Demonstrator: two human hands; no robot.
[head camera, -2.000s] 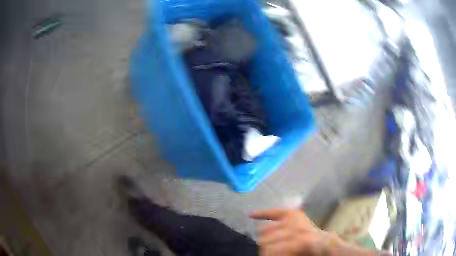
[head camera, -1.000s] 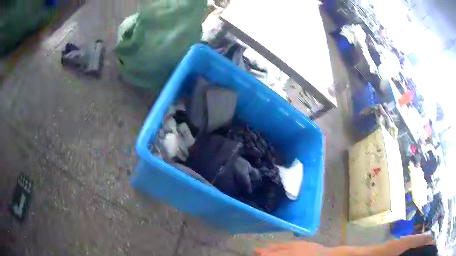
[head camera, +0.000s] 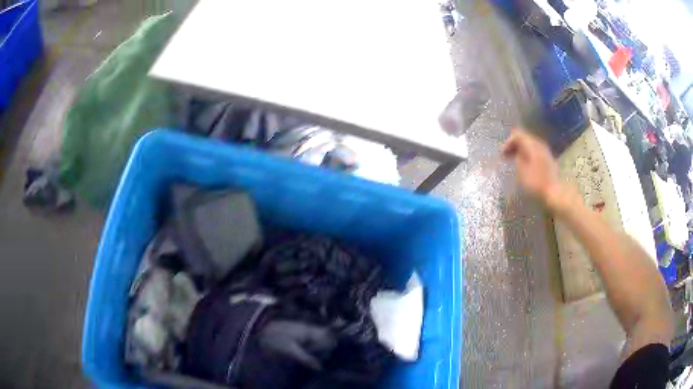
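A light blue tub (head camera: 289, 172) stands in front of me. It holds a dark navy bundle (head camera: 224, 334) with a thin pale line across it, grey cut pieces (head camera: 224, 226), dark patterned cloth (head camera: 315, 273), crumpled pale cloth (head camera: 159, 308) and a white piece (head camera: 400, 319). My right hand (head camera: 528, 159) is raised to the right of the tub, not touching it. Its fingers look curled and blurred, and I see nothing held. My left hand is not in view.
A white-topped table (head camera: 319, 61) stands just behind the tub, with fabric under it. A green woven sack (head camera: 114, 121) lies at the left, beside dark cloth (head camera: 47, 190). A blue bin (head camera: 19, 45) is at upper left. A cardboard box (head camera: 596, 205) stands at the right.
My right hand has risen from the bottom edge to beside the table corner. The view has shifted, so the tub appears lower and further left. The tub's contents look much the same.
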